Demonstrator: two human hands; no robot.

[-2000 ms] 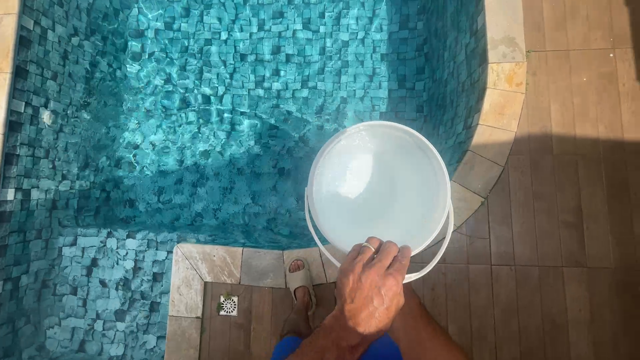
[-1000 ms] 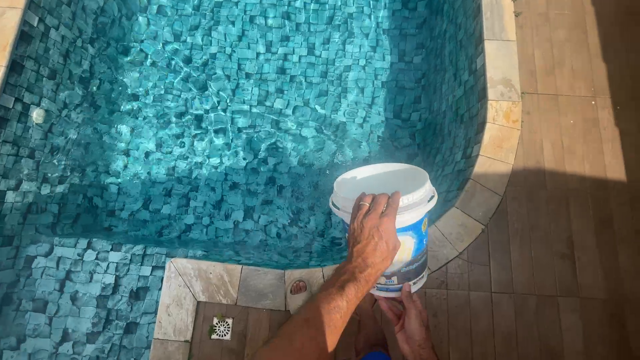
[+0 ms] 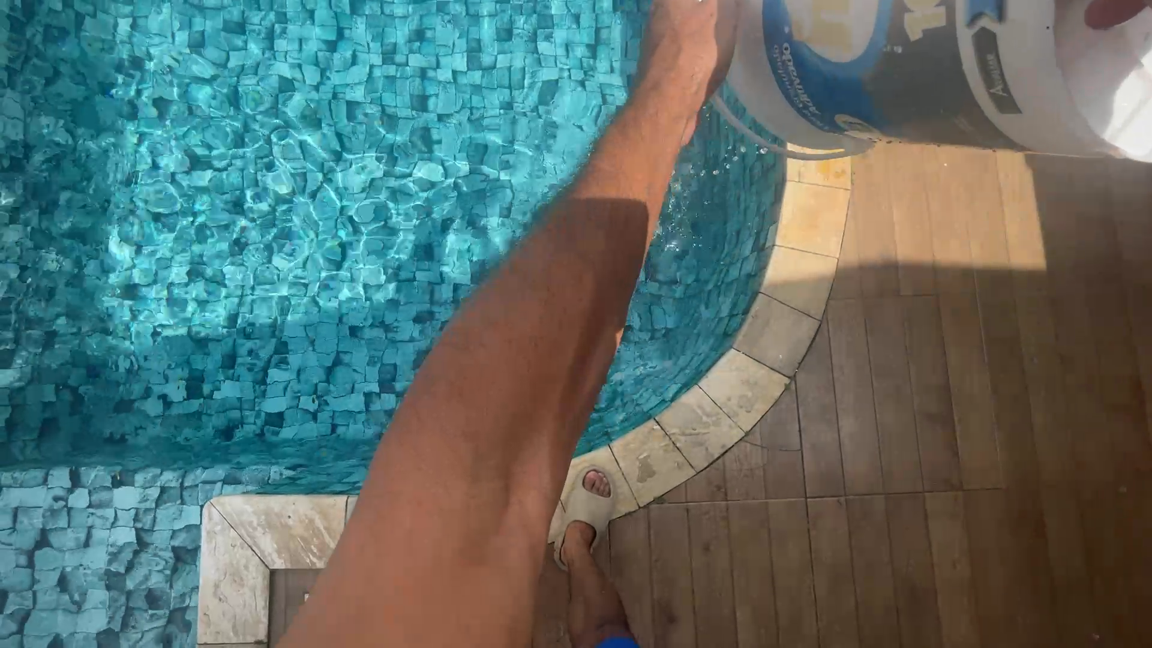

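Observation:
A white plastic bucket with a blue and grey printed label lies tilted on its side in the air at the top right, its mouth facing left above the pool water. Its white handle hangs below the rim. My left hand holds the bucket at the rim, its fingers cut off by the top edge; the left forearm crosses the middle of the view. Of my right hand only a small part shows, against the bucket's base. Water drops fall beneath the mouth.
The pool with blue mosaic tiles fills the left. A curved stone coping borders it. Wood-look deck boards lie to the right. My foot in a light sandal stands on the coping.
The bucket was upright two seconds ago; it has since been raised and tipped onto its side, with its mouth to the left. Both hands have moved up and to the right with it.

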